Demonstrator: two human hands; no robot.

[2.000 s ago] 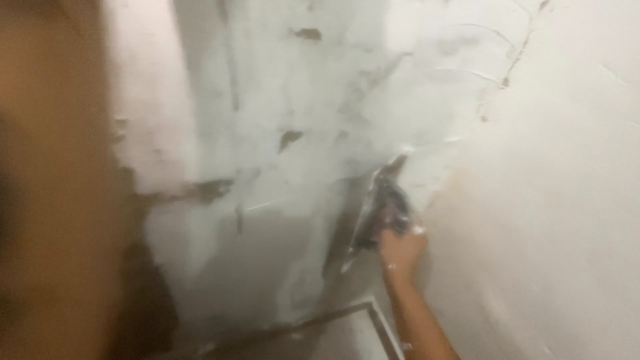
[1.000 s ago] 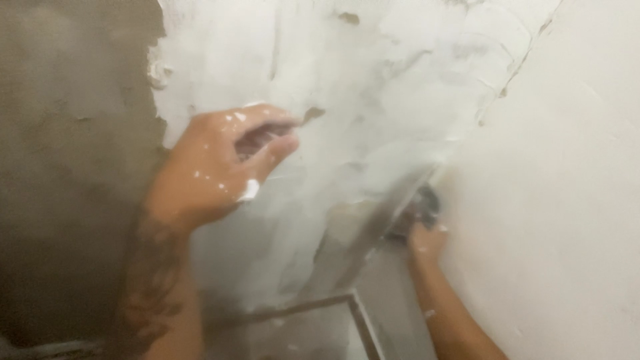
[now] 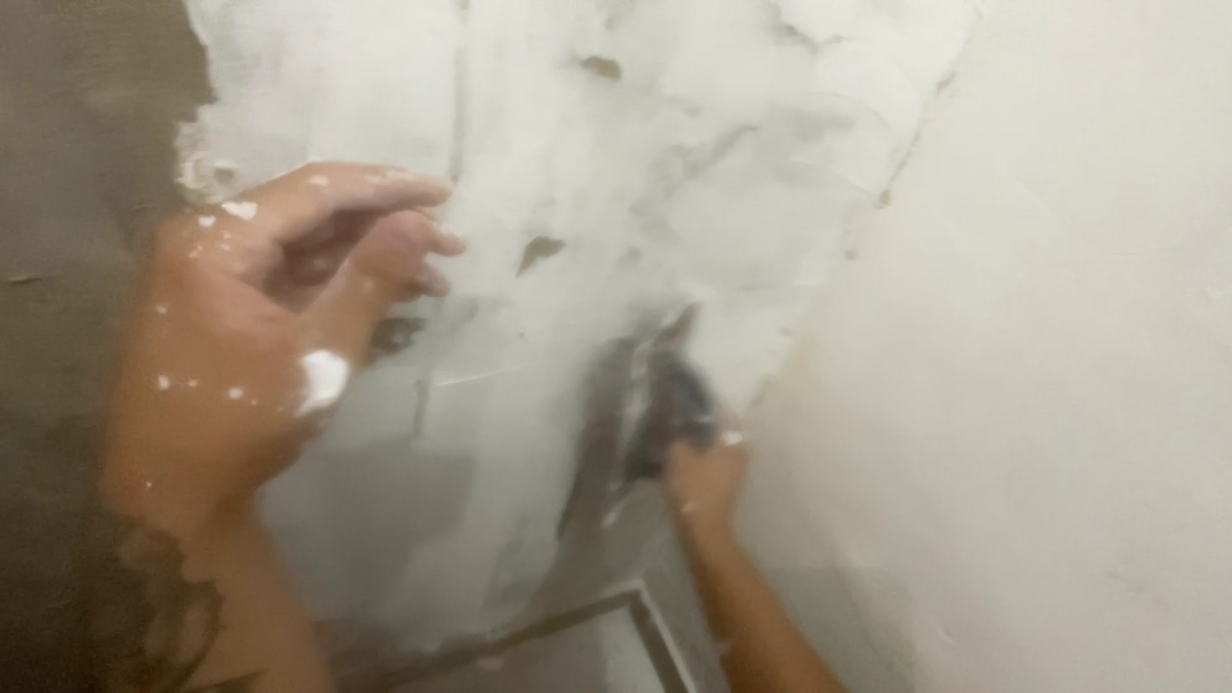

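Observation:
My right hand [image 3: 707,467] is closed around a plastering trowel [image 3: 669,395], whose blade lies at or close to the wall. Wet white plaster [image 3: 577,183] coats this wall, with a few small dark gaps in the coat. Nearer the camera on the left, my left hand [image 3: 260,337] is raised with its fingers curled and apart from the thumb; nothing shows in it. White splashes of plaster dot its skin. Motion blur hides the fine detail of the trowel.
Bare grey-brown wall [image 3: 77,173] borders the plaster on the left. A smooth pale wall [image 3: 1059,337] meets it at a corner on the right. Below, a frame or ledge with a raised rim [image 3: 577,616] juts in at the bottom centre.
The left hand, not clearly made out two seconds ago, came into view a second ago and now looks larger. The right hand with the trowel has moved up the wall since a second ago.

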